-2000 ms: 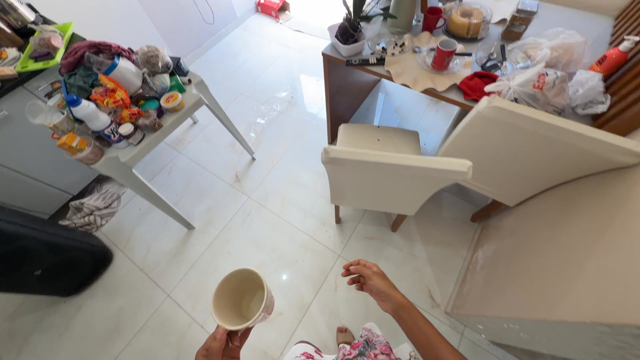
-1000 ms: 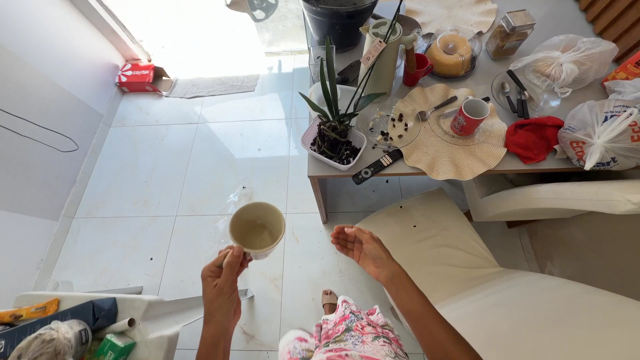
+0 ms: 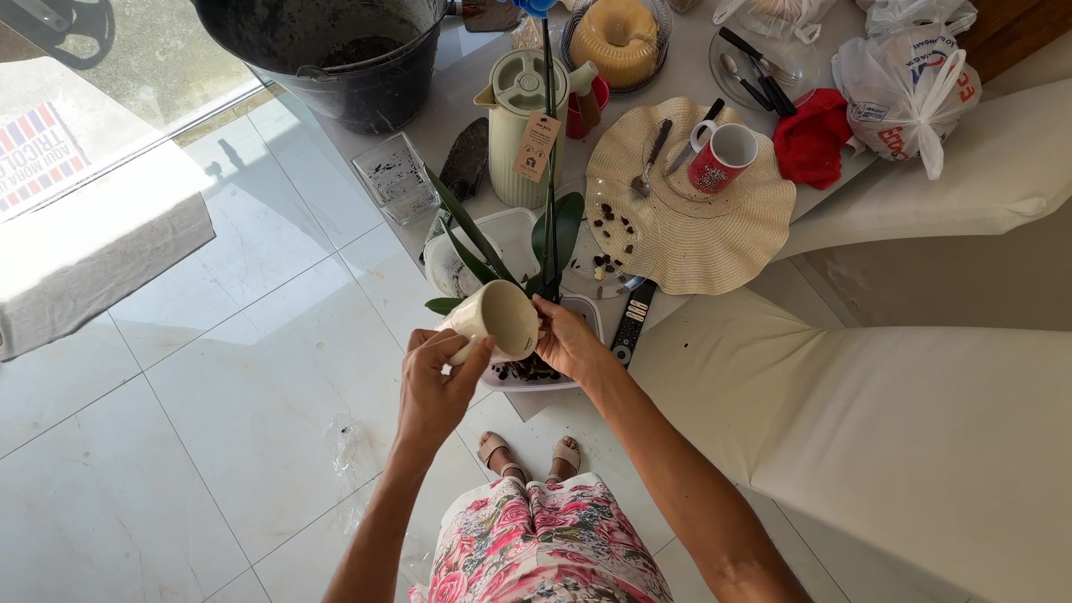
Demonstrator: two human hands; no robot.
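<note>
My left hand [image 3: 444,377] grips the handle of a cream ceramic mug [image 3: 501,322], which is tilted over a white plastic tub [image 3: 528,385] of dark bark pieces. An orchid plant [image 3: 559,234] with long green leaves and tall stems stands in this tub. Beside the mug's rim is my right hand [image 3: 565,339], its fingers at the base of the orchid; whether they pinch a leaf or only touch it cannot be told. Behind the plant a pale green thermos jug [image 3: 515,126] stands on the table, with a brown paper tag in front of it.
A black bucket [image 3: 368,79] stands at the upper left, near a clear plastic container [image 3: 394,177]. To the right lie a remote control [image 3: 634,322] and a wavy woven placemat [image 3: 745,247] with a red mug [image 3: 723,157]. A cream-covered chair [image 3: 904,402] fills the right side.
The view has moved close to the table. My left hand has brought the mug over to the orchid tub, and my right hand, earlier held apart in the air, is now at the plant.
</note>
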